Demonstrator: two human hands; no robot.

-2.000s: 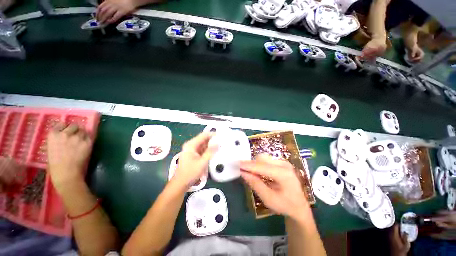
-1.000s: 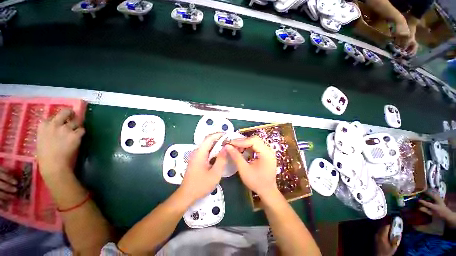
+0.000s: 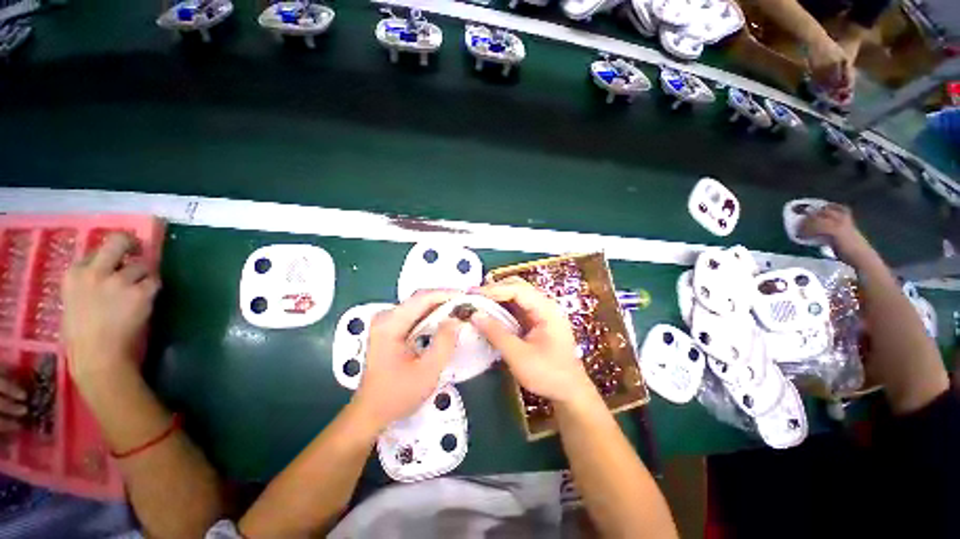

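Observation:
A white housing cover (image 3: 471, 358) is held between both my hands, its face tilted up. My left hand (image 3: 398, 353) grips its left side, with the thumb on its face. My right hand (image 3: 539, 342) grips its right side, with the thumb near a small dark coppery piece (image 3: 463, 312) at the cover's upper part. Whether that piece is fully seated cannot be told. The parts box (image 3: 621, 363) of coppery metal inserts lies just right of my right hand. Other covers lie around my left hand, one behind (image 3: 440, 270), one at its left (image 3: 347, 345) and one in front (image 3: 426, 437).
A single cover (image 3: 286, 285) lies further left. A neighbour's arm rests by the pink compartment tray (image 3: 147, 237). Overlapping covers (image 3: 726, 305) and a plastic bag (image 3: 842, 358) lie right. Another person's hand (image 3: 832, 226) touches a cover on the belt. Part-built units (image 3: 408, 37) line the far rail.
The cover has turned from upright to tilted face up, and both thumbs are now on it. At the right, another person's arm has reached over the bench to a cover on the belt.

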